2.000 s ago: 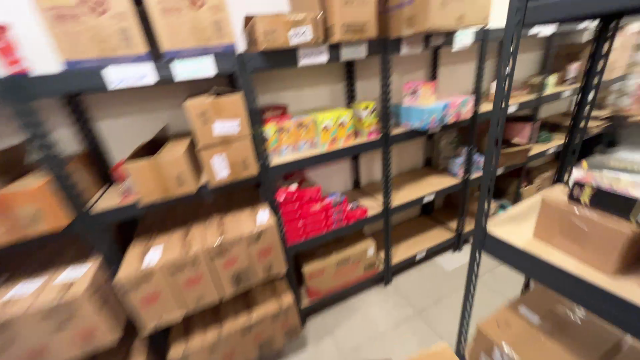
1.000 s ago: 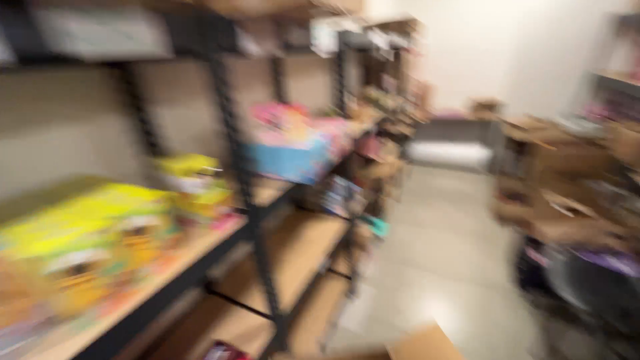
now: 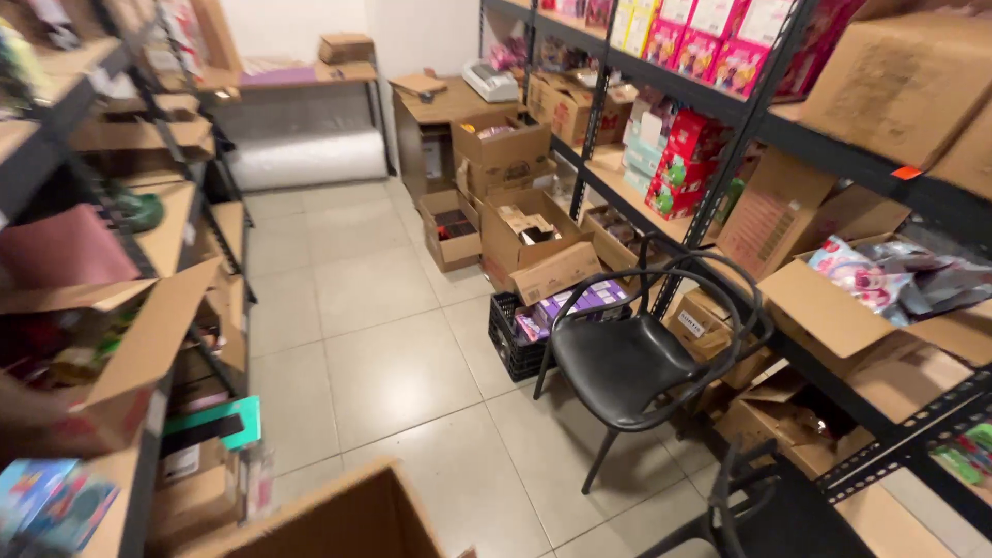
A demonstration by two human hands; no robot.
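Neither my left hand nor my right hand shows in the frame. An open cardboard box (image 3: 333,515) rises from the bottom edge, close to me, with its inside in shadow; what holds or supports it is hidden. On the left shelf is another open cardboard box (image 3: 147,353) with mixed packed goods inside. Below and left of it lies a blue package (image 3: 46,496). A blurred brownish shape at the left edge cannot be made out.
A black armchair (image 3: 628,364) stands right of the tiled aisle (image 3: 395,372), with a second black chair (image 3: 798,504) nearer. Behind the first are a black plastic crate (image 3: 515,349) and several open cartons (image 3: 531,225). Metal shelving (image 3: 666,74) lines the right side; a desk (image 3: 442,101) stands farther back.
The view has swung right, from the left shelving to the aisle. The near box, only a corner at the bottom edge one second ago, now shows more of its rim and inside.
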